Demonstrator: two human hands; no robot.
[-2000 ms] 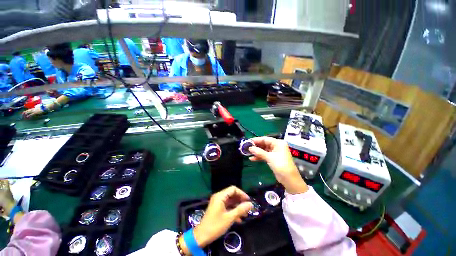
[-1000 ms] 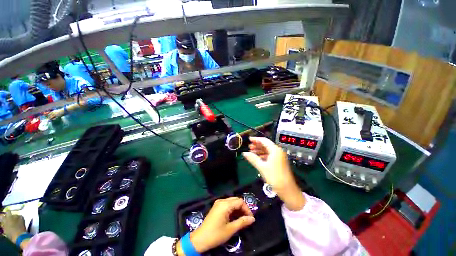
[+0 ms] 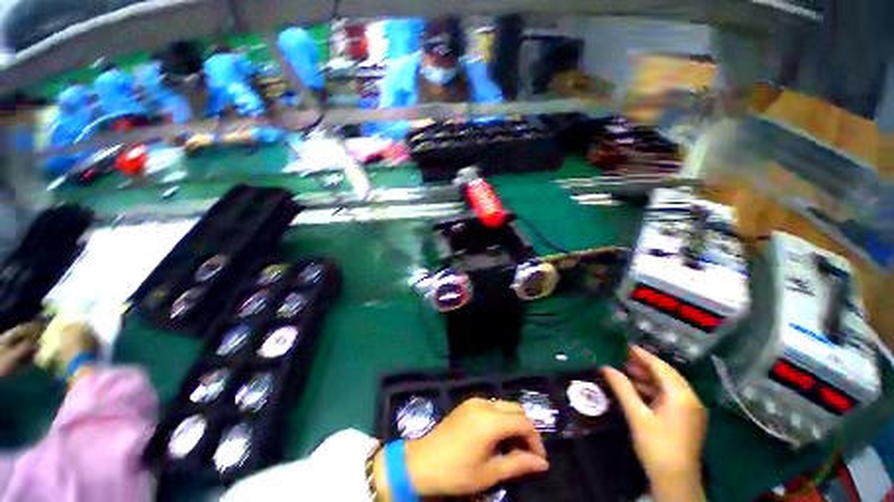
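Note:
The black test fixture (image 3: 485, 319) stands upright at the centre with its red clamp handle (image 3: 484, 201) on top. A round watch module (image 3: 450, 291) sits at its upper left and another module (image 3: 534, 280) at its upper right. My left hand (image 3: 471, 448) is over the front black tray (image 3: 588, 456); it hides part of the tray, and whether it holds anything I cannot tell. My right hand (image 3: 665, 417) is at the tray's right end, thumb and finger apart, beside a white-faced module (image 3: 587, 397). I see nothing in it.
Two white power supplies (image 3: 688, 265) with red digits stand at right. Black trays with modules (image 3: 257, 363) lie at left, near a white sheet (image 3: 118, 257). Another person's pink sleeve (image 3: 86, 431) is at lower left. People in blue sit opposite, beyond a grey rail. The view is blurred.
My right hand has come away from the fixture's right module and down to the front tray. My left hand stays over the tray. The camera view has shifted.

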